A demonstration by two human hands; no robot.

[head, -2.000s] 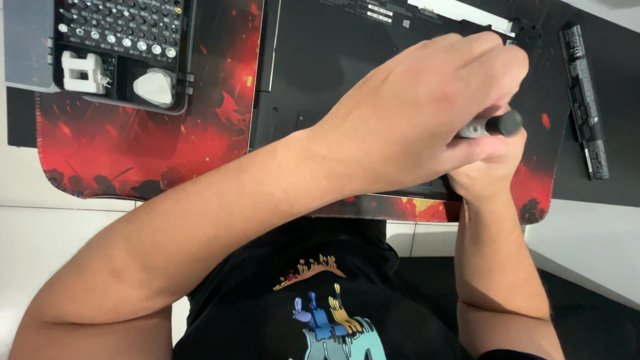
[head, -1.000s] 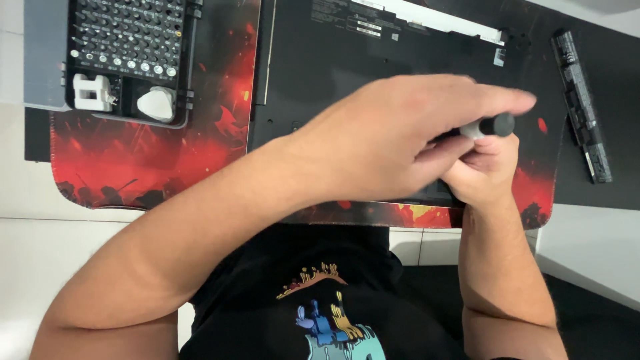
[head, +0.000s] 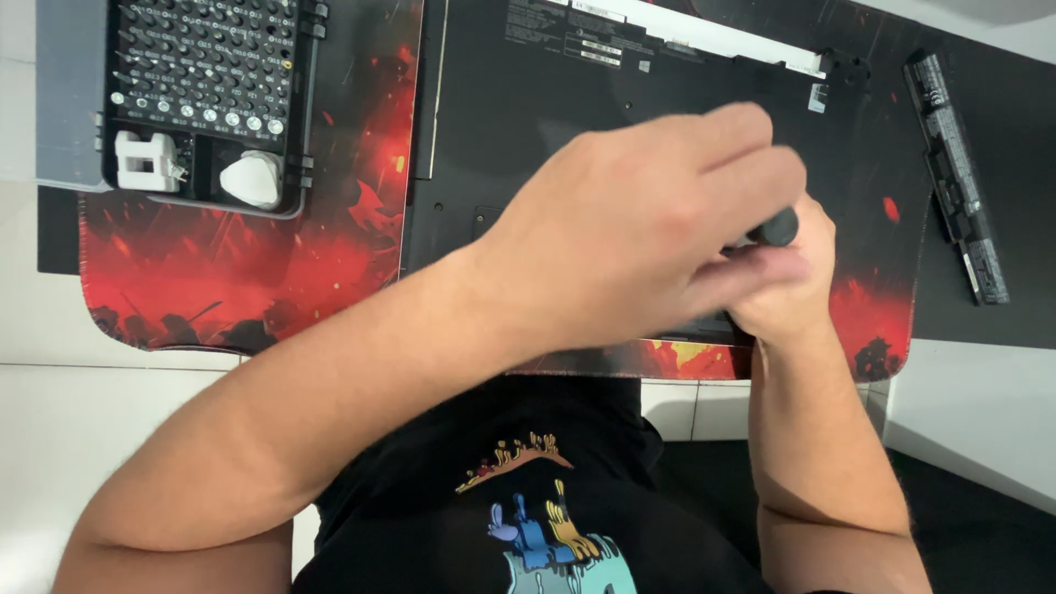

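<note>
A black laptop (head: pixel 528 115) lies bottom side up on a red and black desk mat, its battery bay exposed along the far edge. My left hand (head: pixel 652 223) reaches across the laptop from the left and is closed round a screwdriver (head: pixel 775 227), whose dark rounded end cap shows between thumb and fingers. The screwdriver's tip is hidden. My right hand (head: pixel 792 289) rests at the laptop's near right part, beneath and beside the left one; its fingers are mostly covered, so whether it grips anything cannot be told.
An open bit case (head: pixel 305 194) with rows of screwdriver bits, a white tool (head: pixel 144 161) and a white pick-like piece (head: pixel 252 179) stands at the left. A removed laptop battery (head: pixel 957 177) lies at the right, beyond the edge of the desk mat (head: pixel 247 272).
The fingers of my left hand have shifted around the screwdriver; they were extended a second ago and are curled now. My right hand stays about where it was.
</note>
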